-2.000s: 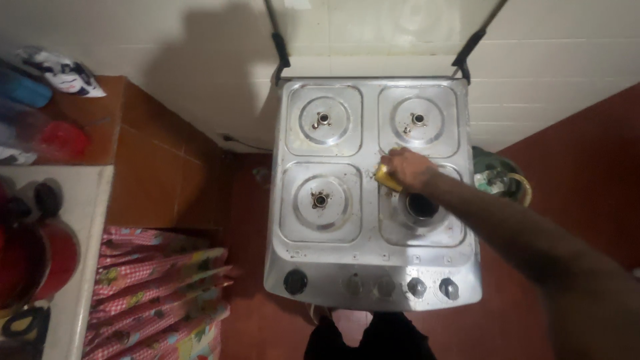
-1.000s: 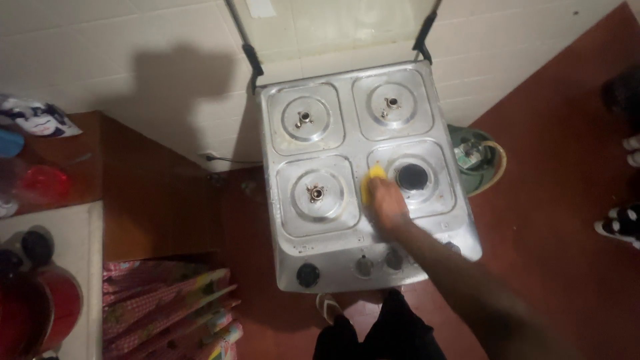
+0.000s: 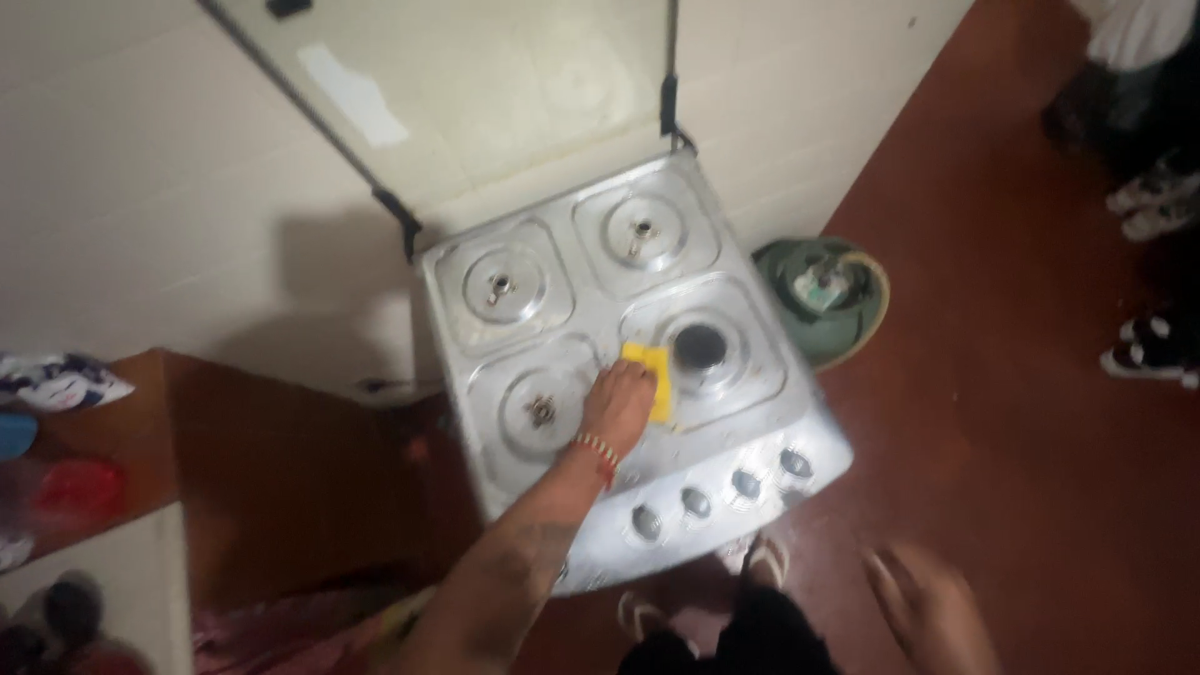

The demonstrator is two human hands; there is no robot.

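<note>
My left hand (image 3: 621, 403), with a beaded bracelet at its wrist, reaches in from the lower left and grips a yellow sponge or cloth (image 3: 660, 382). It presses this on the metal gas stovetop (image 3: 647, 455), just left of the burner with a black cap (image 3: 700, 348). The other burners, such as the front left one (image 3: 541, 410), have bare stems and no caps. Low on the right, beyond the knob panel (image 3: 696, 503), my right hand (image 3: 923, 600) hangs blurred over the floor, apart from the stove, with nothing seen in it.
The raised glass lid (image 3: 497, 89) stands behind the stove. A green tub (image 3: 839, 323) holding some items sits at its right. At left are a wooden cabinet (image 3: 272, 469) and a pale counter (image 3: 131, 562). Shoes (image 3: 1151, 352) of people nearby show at far right.
The yellow piece was in my right hand; now my left hand has it. My right hand has moved off the stovetop, down to the right. The view has turned and come nearer.
</note>
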